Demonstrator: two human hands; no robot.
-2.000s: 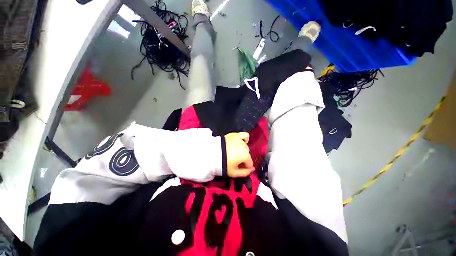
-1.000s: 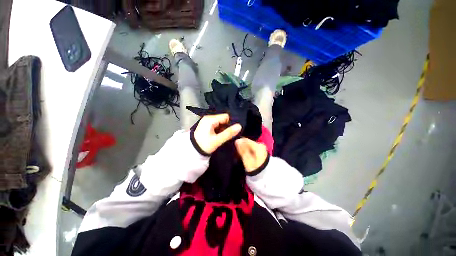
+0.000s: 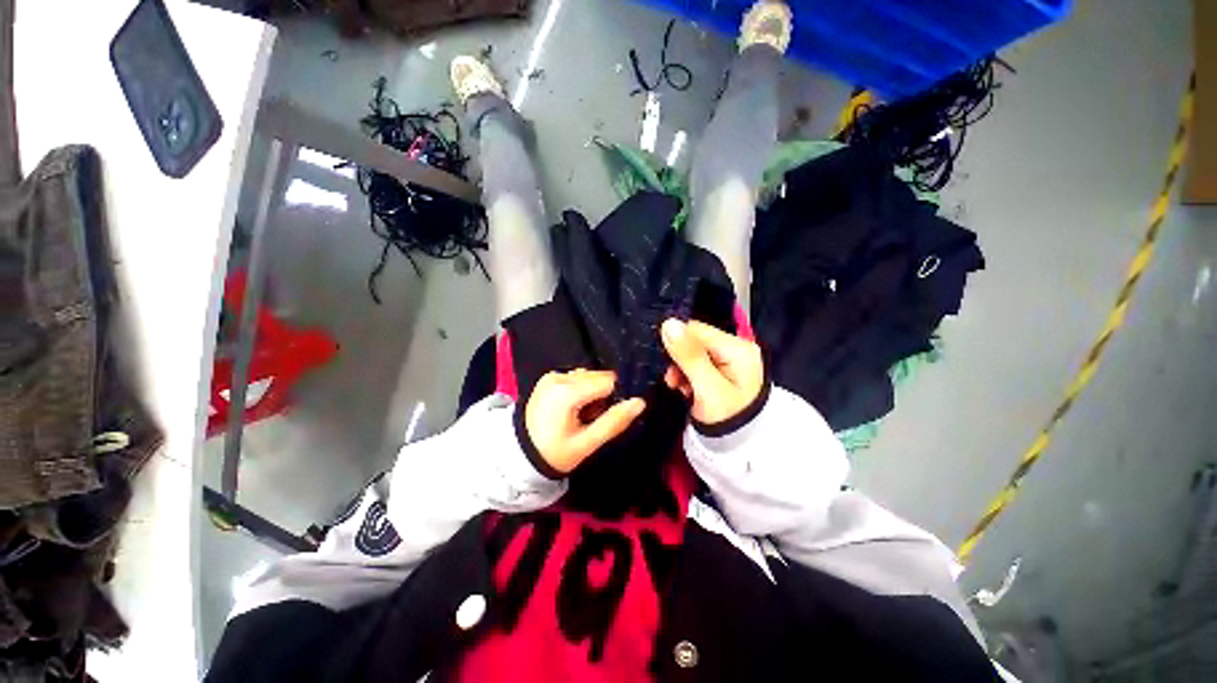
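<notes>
Black trousers (image 3: 621, 274) lie bunched on my lap, with a gathered waistband showing faint pale stitch rows. My left hand (image 3: 577, 416) is at the left of the picture and my right hand (image 3: 714, 374) at the right. Both hold the gathered band between thumb and fingers, close together. The cloth hides parts of the fingertips. I cannot tell whether a cord or small tool is between them.
A white table (image 3: 147, 267) at the left bears a smartphone (image 3: 166, 87) and brown garments (image 3: 51, 334). A blue crate (image 3: 921, 47) stands ahead. Black garments (image 3: 854, 280) lie on the floor at the right. Tangled black cords (image 3: 414, 187) and a red stool (image 3: 267, 354) are at the left.
My right hand has come back from the floor pile at the right to my lap. Both hands now grip the black cloth, and its gathered band is more spread out than a second ago.
</notes>
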